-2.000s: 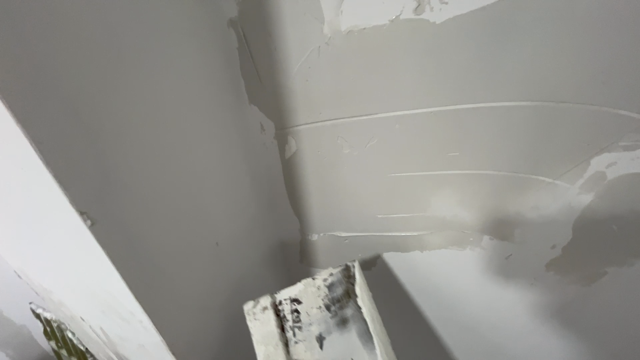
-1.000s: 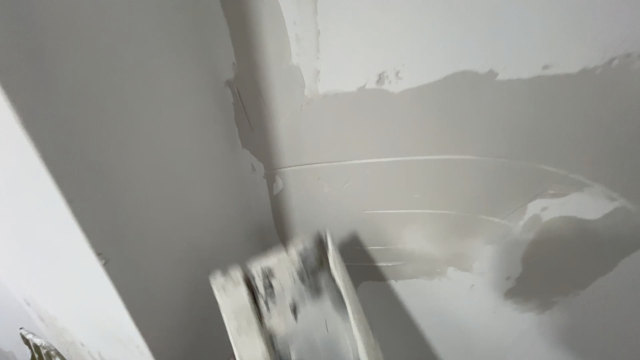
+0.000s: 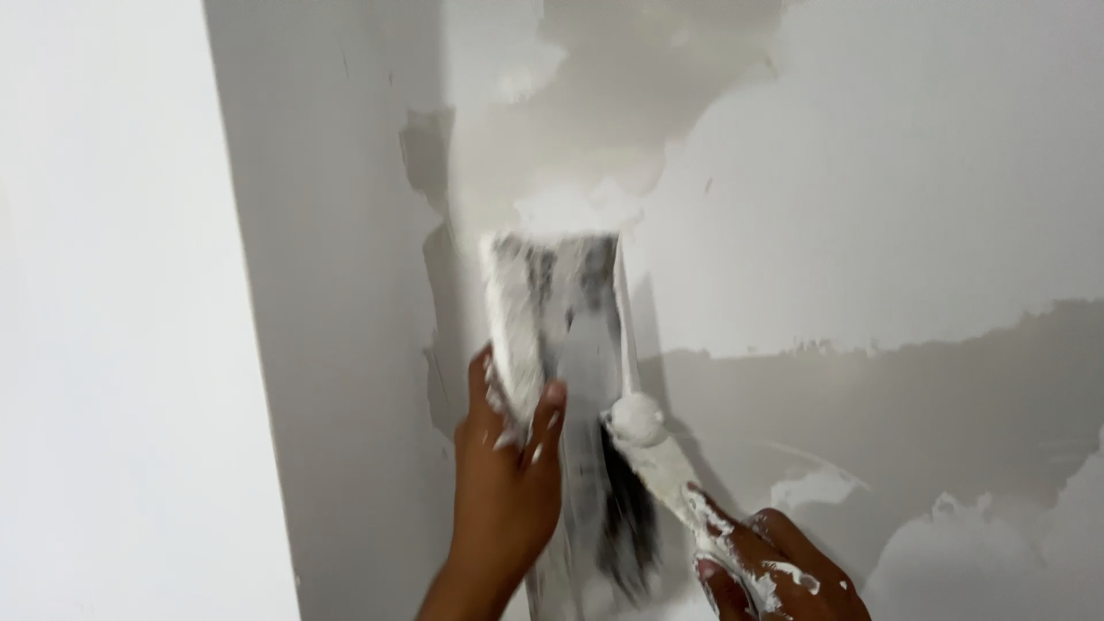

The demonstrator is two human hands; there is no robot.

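My left hand (image 3: 509, 483) grips the left edge of a long flat plastering trowel blade (image 3: 582, 345), streaked with pale compound, its far end close to the wall. In my right hand (image 3: 768, 569) is a narrow putty knife (image 3: 664, 474), coated in compound, with a rounded lump of white compound (image 3: 636, 418) at its tip. That tip touches or nearly touches the long blade's right edge. White smears cover the fingers of my right hand, and a few spots mark my left. The right hand's grip on the handle is partly hidden by its fingers.
Damp grey-beige compound (image 3: 862, 388) lies in uneven patches on the pale wall (image 3: 862, 198). An inside corner runs vertically behind the long blade, with a greyer wall (image 3: 336, 302) left of it. A bright white surface (image 3: 112, 302) fills the far left.
Both hands have come into view, with the putty knife in the right. The long blade stands more upright and shows more of its length. The view has shifted along the wall.
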